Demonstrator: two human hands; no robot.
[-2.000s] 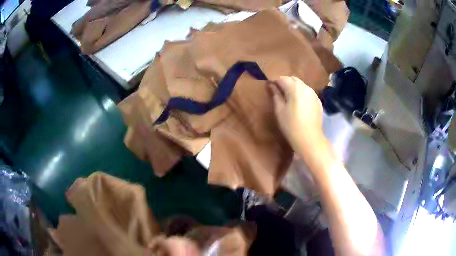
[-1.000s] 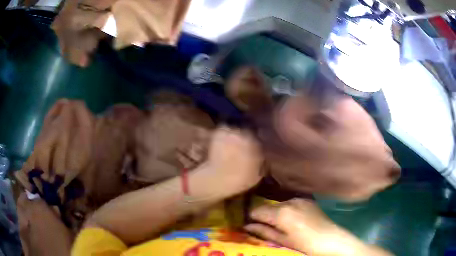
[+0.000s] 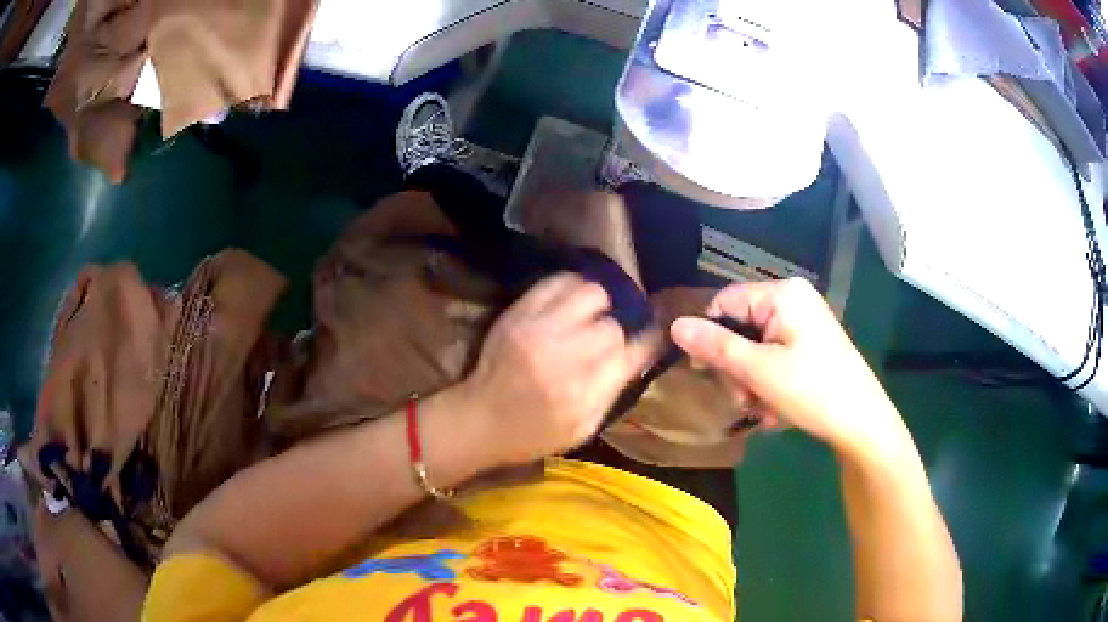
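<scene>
My left hand (image 3: 553, 365), with a red string at the wrist, is closed on a navy strap (image 3: 620, 289) above my lap. My right hand (image 3: 772, 352) pinches a dark part of the strap between thumb and fingers, just to the right. A brown cloth garment (image 3: 389, 322) lies bunched over my lap, under and around both hands. Part of it hangs below the strap. My left fingertips and the exact grip are partly hidden and slightly blurred.
A brown heap with navy bits (image 3: 194, 352) lies low at the left. Brown panels (image 3: 219, 55) hang over the table edge at upper left. The bright machine bed (image 3: 729, 109), a white table (image 3: 972, 231), a pedal (image 3: 559, 176) and a shoe (image 3: 428, 134) lie ahead.
The view has swung from the brown panels down to my lap. My right hand has left those panels, and both hands are now together on the strap. The lap cloth lies lower and further left.
</scene>
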